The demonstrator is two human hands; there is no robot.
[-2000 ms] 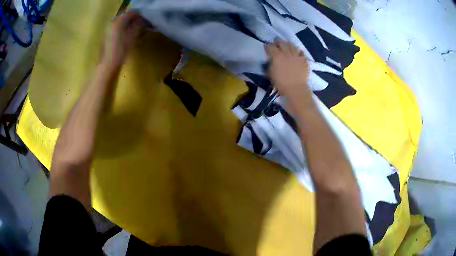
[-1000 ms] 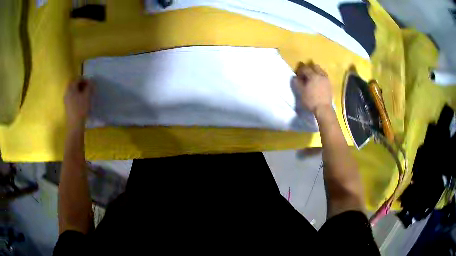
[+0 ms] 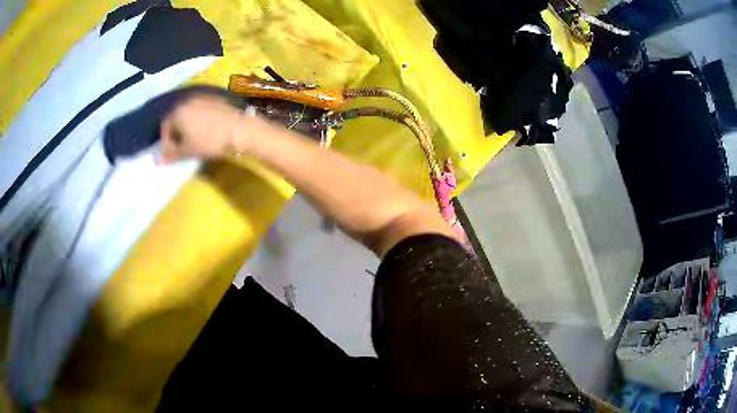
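Observation:
A white garment panel (image 3: 89, 234) with a thin dark line lies lengthwise at the left of the yellow-covered table, blurred. My right hand (image 3: 198, 129) is closed on the dark end piece (image 3: 133, 129) of this panel. Another white panel (image 3: 81, 89) with a black line and a rounded black patch (image 3: 172, 39) lies beyond it. The steam iron's orange-brown handle (image 3: 287, 92) shows just beyond my right wrist; my forearm partly hides its body. My left hand is out of the picture.
Ribbed brown hoses (image 3: 404, 113) loop from the iron to a pink-wrapped section (image 3: 446, 189) at the table edge. A black cloth heap (image 3: 517, 73) lies on yellow cloth (image 3: 436, 73). Pale floor, dark items and a compartmented tray (image 3: 667, 302) are at the right.
The view has swung right, taking my left hand out of frame. The panel that lay flat between both hands now shows a dark end piece at my right hand.

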